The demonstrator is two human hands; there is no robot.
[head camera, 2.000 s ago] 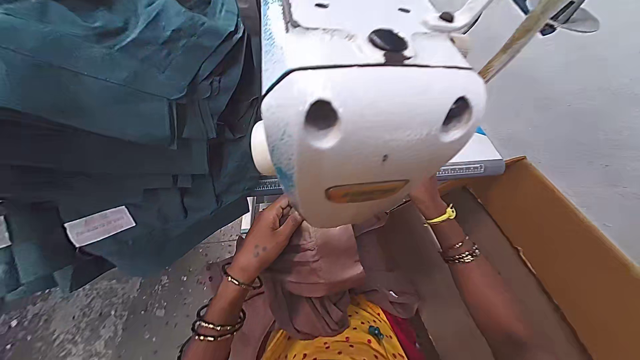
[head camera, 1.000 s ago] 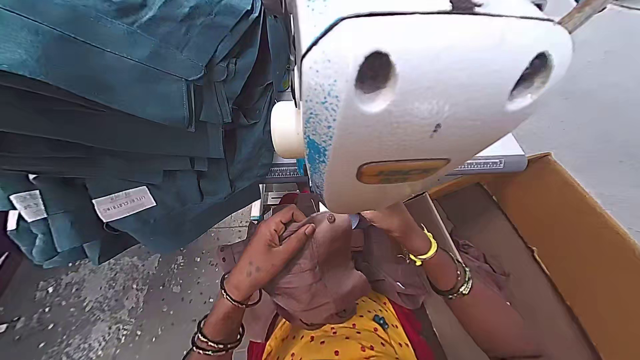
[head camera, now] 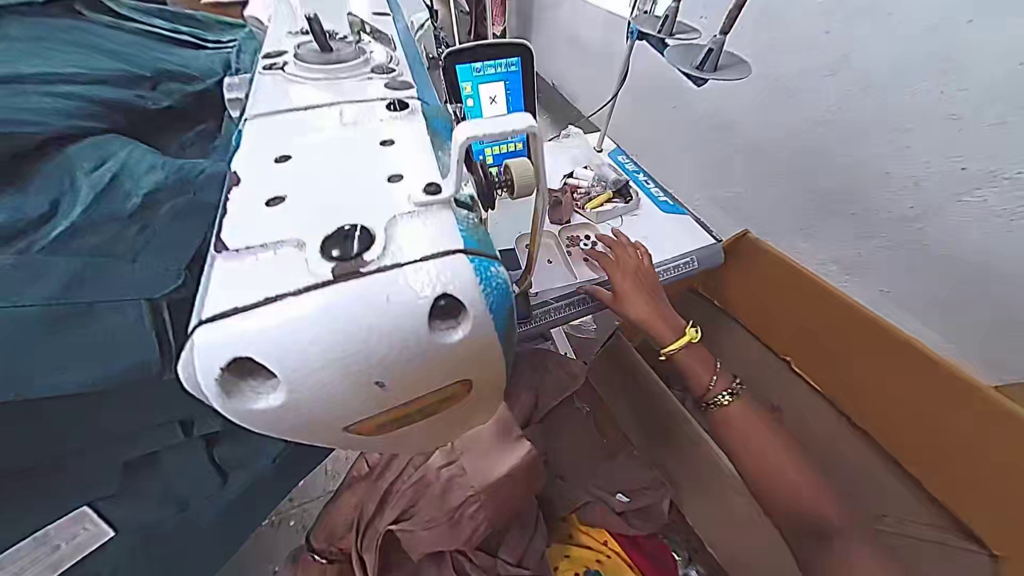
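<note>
My right hand (head camera: 632, 280) reaches over the front of the white machine table, fingers spread above a shallow white tray (head camera: 552, 268) with small brown buttons (head camera: 578, 242) in it. No button shows in its fingers. The white sewing machine head (head camera: 352, 320) fills the middle of the view. Below it, brown cloth (head camera: 464, 496) lies bunched over my lap. My left hand is hidden behind the machine head and the cloth; only a bit of the arm with a bangle shows at the lower left of the cloth.
Dark teal garments (head camera: 96, 240) are piled at the left. A lit control screen (head camera: 492, 104) stands behind the machine. A small box of bobbins and tools (head camera: 612, 204) sits on the table. An open cardboard box (head camera: 864, 320) is at the right, with thread stands (head camera: 708, 60) above.
My right hand has left the brown cloth under the machine head and moved to the button tray. My left hand, seen on the cloth before, is now hidden. The view has swung to the right.
</note>
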